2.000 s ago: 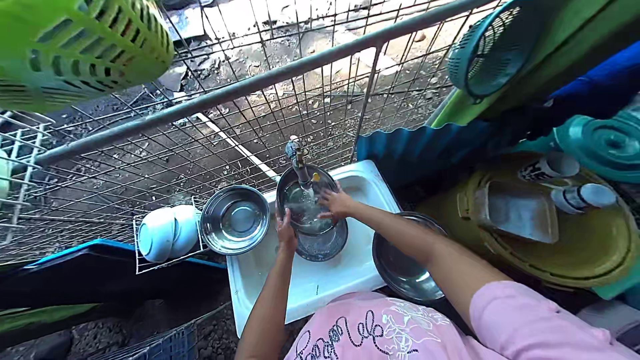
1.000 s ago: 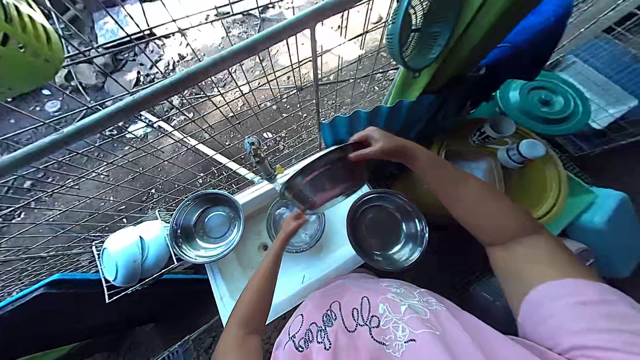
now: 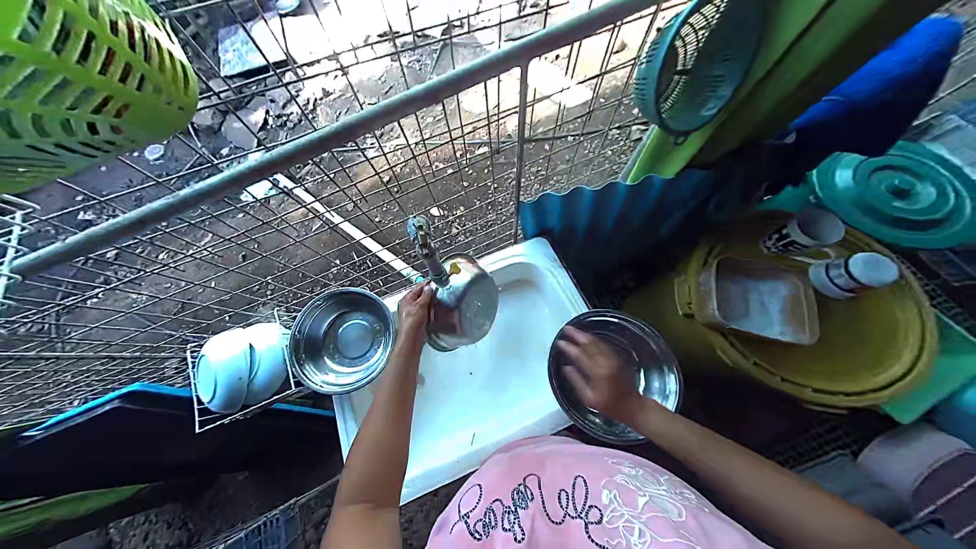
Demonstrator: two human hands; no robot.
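Observation:
Under the metal faucet (image 3: 428, 248), my left hand (image 3: 415, 306) grips the rim of a small stainless steel bowl (image 3: 467, 305) that is tipped on its side, its base toward me, over the white sink (image 3: 476, 412). My right hand (image 3: 598, 374), slightly blurred, reaches over a wide steel basin (image 3: 659, 381) at the sink's right edge. Its fingers are apart, and whether they touch the basin I cannot tell. Another steel bowl (image 3: 341, 341) rests at the sink's left edge, beside white bowls (image 3: 242, 366) in a wire rack.
A wire fence with a metal rail (image 3: 335, 137) runs behind the sink. A green plastic basket (image 3: 91, 84) hangs upper left, a teal strainer (image 3: 694, 69) upper right. On the right, a yellow drum (image 3: 862, 343) bears a plastic container (image 3: 762, 301) and cups (image 3: 854, 274).
The steel bowl lifted over the sink a second ago is now tipped beneath the faucet in my left hand. My right hand has left it and moved down to the basin on the right.

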